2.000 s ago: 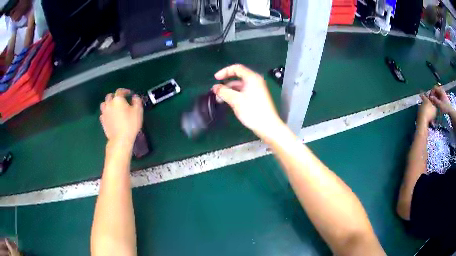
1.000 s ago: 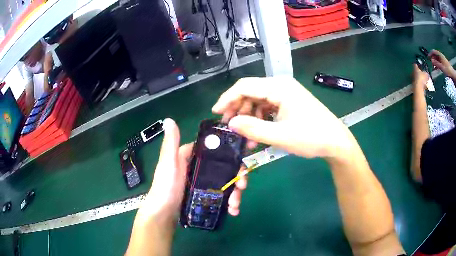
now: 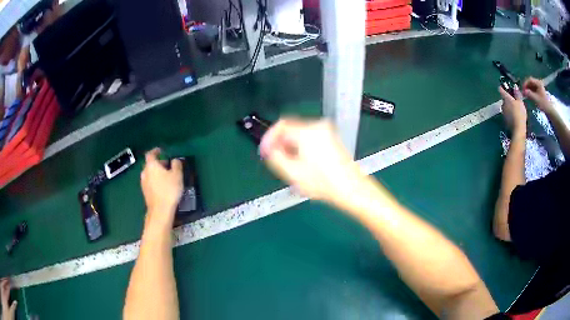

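A black phone assembly [image 3: 187,190] lies on the green surface [image 3: 237,169], partly under my left hand [image 3: 162,181]. My left fingers are at its upper end; whether they still grip it is hidden. My right hand [image 3: 306,156] is blurred, with fingers curled, in front of the grey post. A second phone assembly [image 3: 252,125] with a round pale disc lies just beyond my right fingertips, its near end hidden by the hand. Whether the right hand touches it or holds something small cannot be told.
An open black phone [image 3: 92,215] and a white-framed phone part [image 3: 119,163] lie at left. Another phone [image 3: 378,105] lies behind the post [image 3: 342,75]. A pale metal edge strip [image 3: 406,149] crosses in front. Red-orange trays [image 3: 31,122] stand far left. A neighbouring worker's hands [image 3: 515,103] are at right.
The phone held up between my hands is now down on the green surface by my left hand. My right hand has moved away from it. Another phone shows near my right hand.
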